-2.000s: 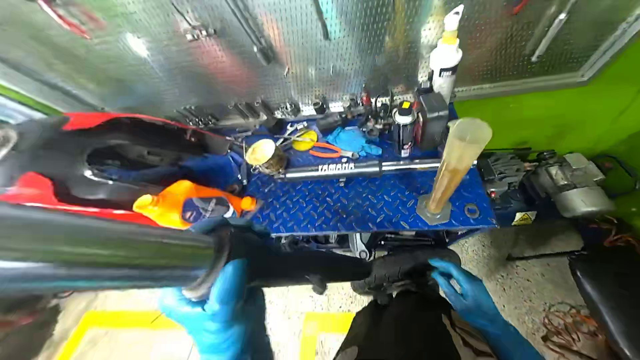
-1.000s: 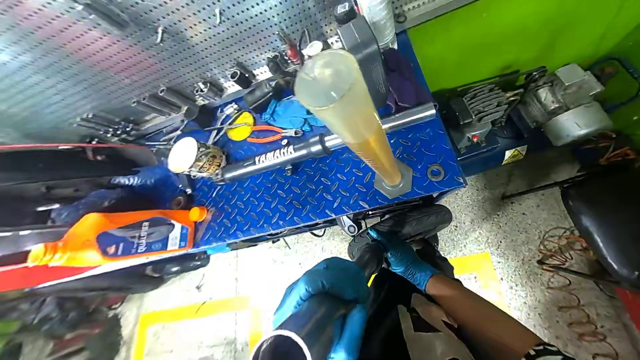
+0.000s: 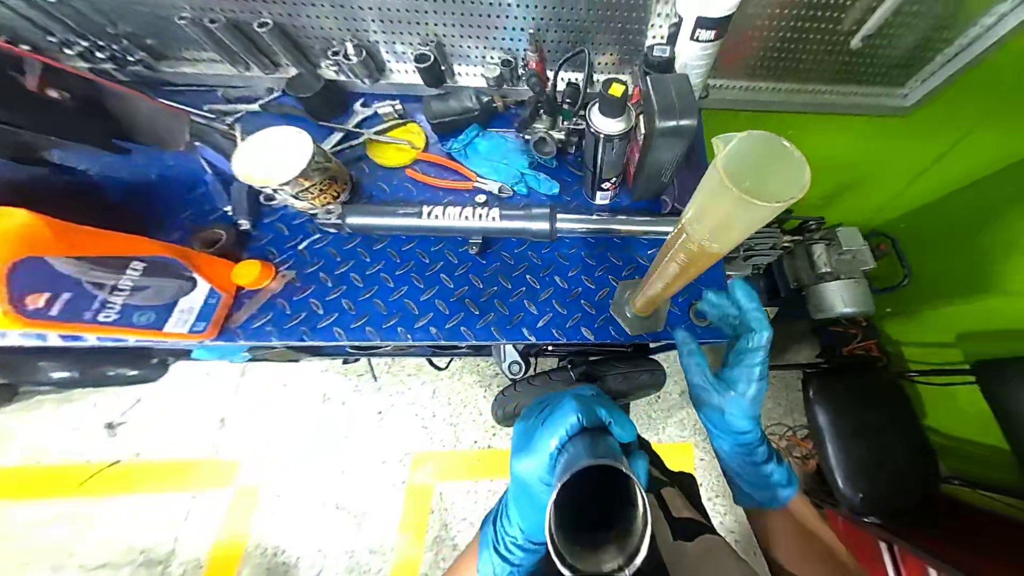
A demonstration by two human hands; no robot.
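Note:
My left hand (image 3: 560,456), in a blue glove, is wrapped around a dark metal fork tube (image 3: 600,512) whose open end faces the camera. My right hand (image 3: 732,384), also gloved, is raised with fingers apart at the bench's right front edge, holding nothing. Just left of its fingertips, a measuring cylinder (image 3: 704,224) with brown liquid stands on the blue diamond-plate bench (image 3: 448,288). Behind, a Yamaha fork leg (image 3: 480,222) lies along the bench. An orange oil bottle (image 3: 112,280) lies at the left. Orange-handled pliers (image 3: 448,174) rest behind the fork leg near a blue glove (image 3: 496,156).
A tin can (image 3: 292,164), a spray can (image 3: 608,140) and a black bottle (image 3: 664,136) occupy the bench's rear. Sockets (image 3: 428,68) line the pegboard's foot. A motor (image 3: 836,272) is beyond the bench's right end. A black padded seat (image 3: 868,440) is at the right; a tire (image 3: 576,388) shows below.
My right hand has come up from low by the tire to the bench's right front edge. Two seconds ago the tube in my left hand lay more sideways; its open end now faces the camera.

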